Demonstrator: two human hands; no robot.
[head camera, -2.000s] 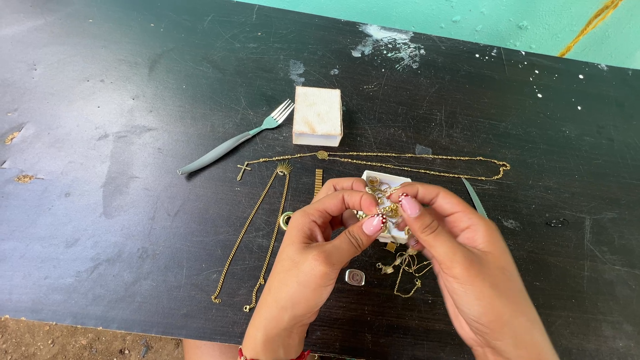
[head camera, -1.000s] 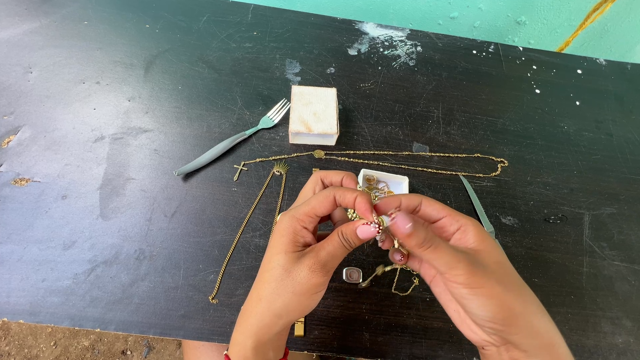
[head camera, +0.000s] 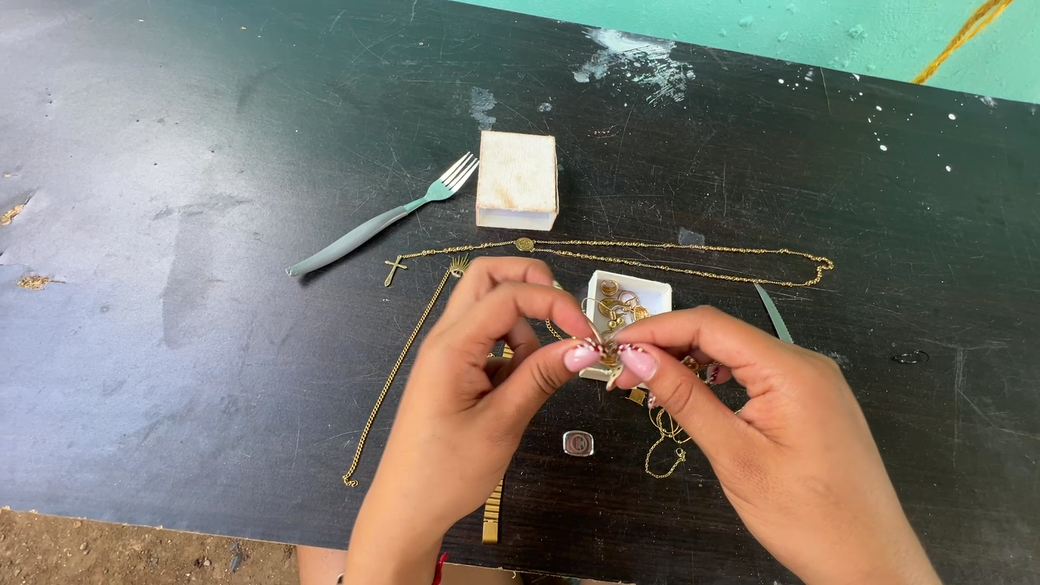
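My left hand (head camera: 479, 382) and my right hand (head camera: 756, 398) meet fingertip to fingertip, pinching small gold-coloured jewelry (head camera: 608, 353) between them; its exact kind is hard to tell. Just behind the fingertips is a small white box (head camera: 654, 294) holding several gold-coloured rings and earrings. Thin gold-coloured chains (head camera: 666, 463) lie under my right hand. A rosary-like necklace (head camera: 699, 246) with a cross (head camera: 395, 270) stretches behind both hands. Left of my left hand runs a chain necklace (head camera: 394, 382). A gold-coloured watch-band-like strip (head camera: 491, 516) is partly hidden beneath that hand.
Beyond the necklace stands a white box lid (head camera: 517, 175), with a grey-handled fork (head camera: 366, 231) beside it. A knife blade (head camera: 773, 313) shows behind my right hand. A small square metal piece (head camera: 578, 443) lies on the dark table (head camera: 203, 325). A green wall (head camera: 812, 32) borders the far edge.
My fingers have shifted around the pinched jewelry. Beaded, pearly jewelry showed at the fingertips earlier; now a thin loop is visible there. More of the open box shows than two seconds ago.
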